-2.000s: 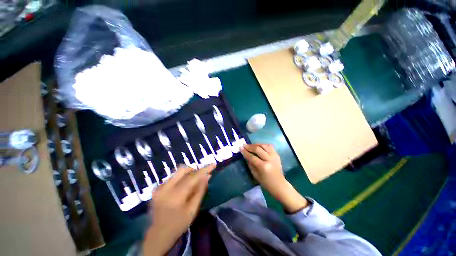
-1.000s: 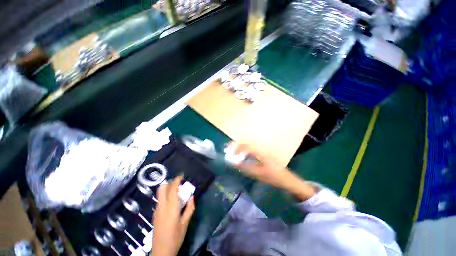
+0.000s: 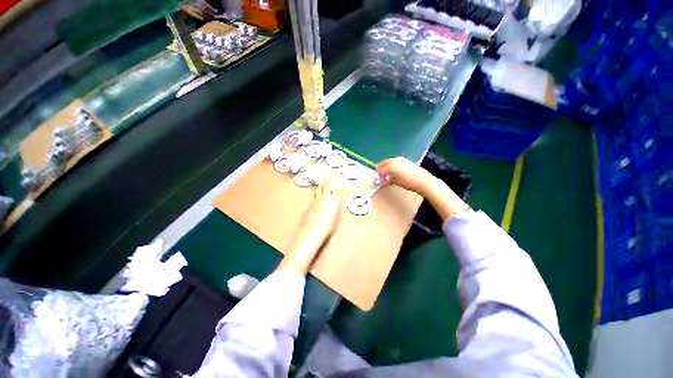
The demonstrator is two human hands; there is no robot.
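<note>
Ring-and-stem units (image 3: 301, 162) lie in overlapping rows at the far end of the tan cardboard sheet (image 3: 361, 273). My right hand (image 3: 402, 176) is at the sheet's right edge, with its fingers closed on the stem end of one unit, whose ring (image 3: 359, 204) points towards the sheet's middle. My left hand (image 3: 323, 210) reaches over the sheet, its fingertips at the near edge of the units. Whether it grips one is blurred.
A clear parts bag (image 3: 74, 332) and crumpled white material (image 3: 153, 267) are at lower left, beside the black pad (image 3: 181, 317). A whitish bottle (image 3: 242, 285) lies left of the sheet. Beyond are a yellow-wrapped post (image 3: 312, 88), clear plastic trays (image 3: 417, 55) and blue bins (image 3: 491, 111).
The view has swung right from the black pad to the cardboard sheet. Both hands have moved from the pad row to the sheet, and the group of units there is larger.
</note>
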